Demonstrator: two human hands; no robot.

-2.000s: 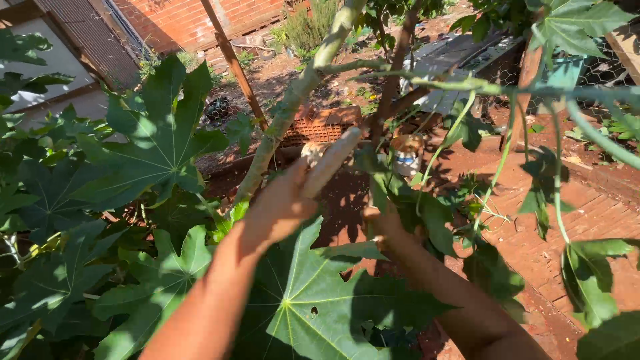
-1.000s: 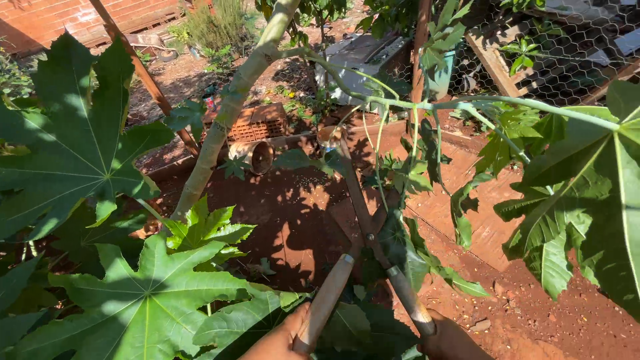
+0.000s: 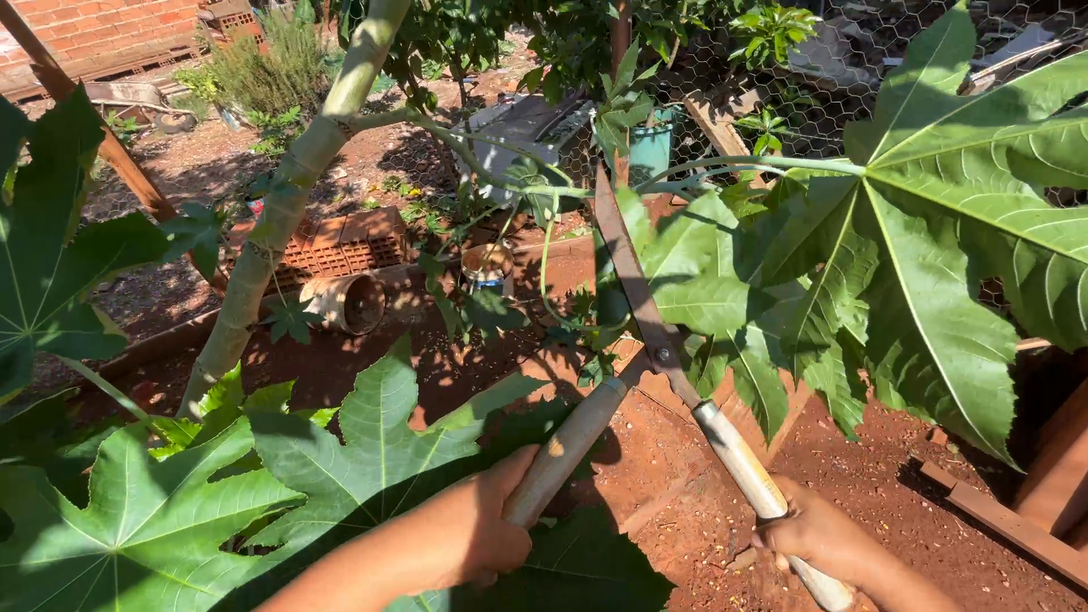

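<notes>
A pair of hedge shears (image 3: pixel 633 272) with rusty blades and worn wooden handles points up and away from me. My left hand (image 3: pixel 493 518) is closed round the left handle, and my right hand (image 3: pixel 803 523) grips the right one. The blade tips reach up beside a thin green side branch (image 3: pixel 552 192) that grows from a thick pale stem (image 3: pixel 285 195). Whether the blades touch the branch, I cannot tell. Broad lobed leaves (image 3: pixel 918 204) hang right of the blades, and another large leaf (image 3: pixel 374 450) spreads beneath my left forearm.
Hollow clay bricks (image 3: pixel 348 242) and a clay pipe (image 3: pixel 344 303) lie behind the stem. Farther back are a green bucket (image 3: pixel 651 149), a wire mesh fence (image 3: pixel 756 68) and a slanting wooden post (image 3: pixel 127 161). Planks (image 3: pixel 1003 523) lie on red soil at lower right.
The shears have moved up from lower in the view, and their tips now stand by the side branch. The view has shifted rightward since the oldest frame.
</notes>
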